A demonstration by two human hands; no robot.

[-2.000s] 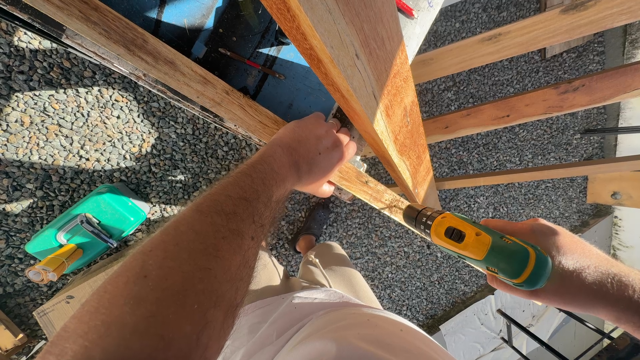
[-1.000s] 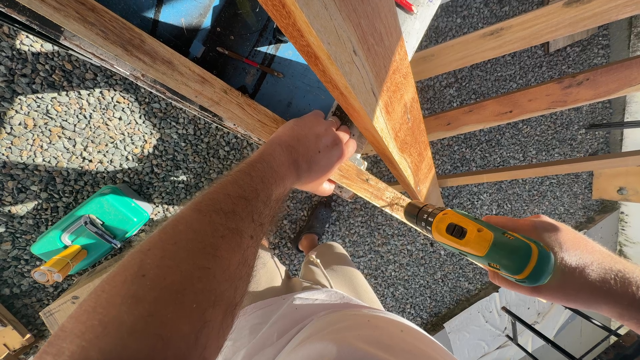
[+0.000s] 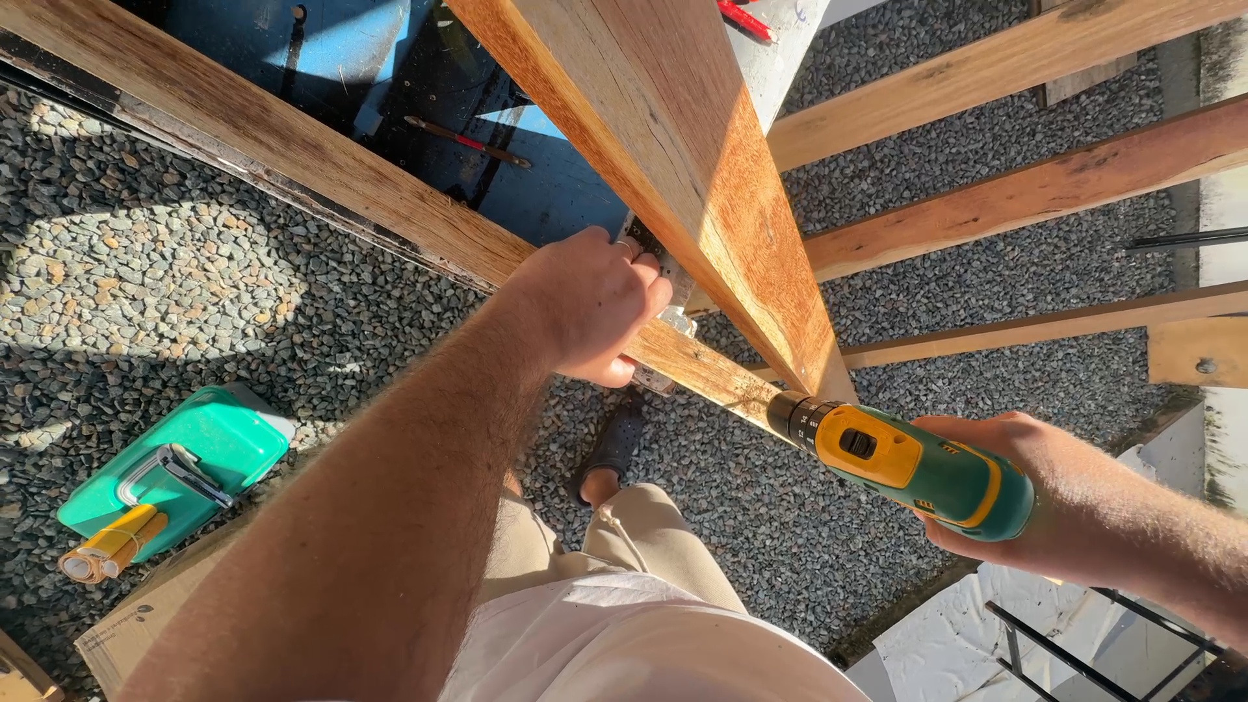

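Note:
My right hand (image 3: 985, 478) grips a green and yellow cordless drill (image 3: 907, 463). Its chuck end meets the end of a narrow wooden batten (image 3: 707, 370), beside the lower corner of a wide timber board (image 3: 712, 175); the bit itself is hidden. My left hand (image 3: 595, 302) is closed around the batten, with the thumb below and the fingers over the far side, near the wide board's edge. The batten's longer part (image 3: 292, 136) runs to the upper left along a blue surface (image 3: 546, 185), where a red and dark pencil-like tool (image 3: 468, 142) lies.
Wooden slats (image 3: 1014, 200) extend to the right above gravel (image 3: 975, 117). At lower left a green plastic container (image 3: 205, 439) holds rolled yellow sandpaper (image 3: 115, 546) near a cardboard box (image 3: 156, 595). Black metal bars (image 3: 1053, 648) and white sheeting (image 3: 951, 624) lie at lower right.

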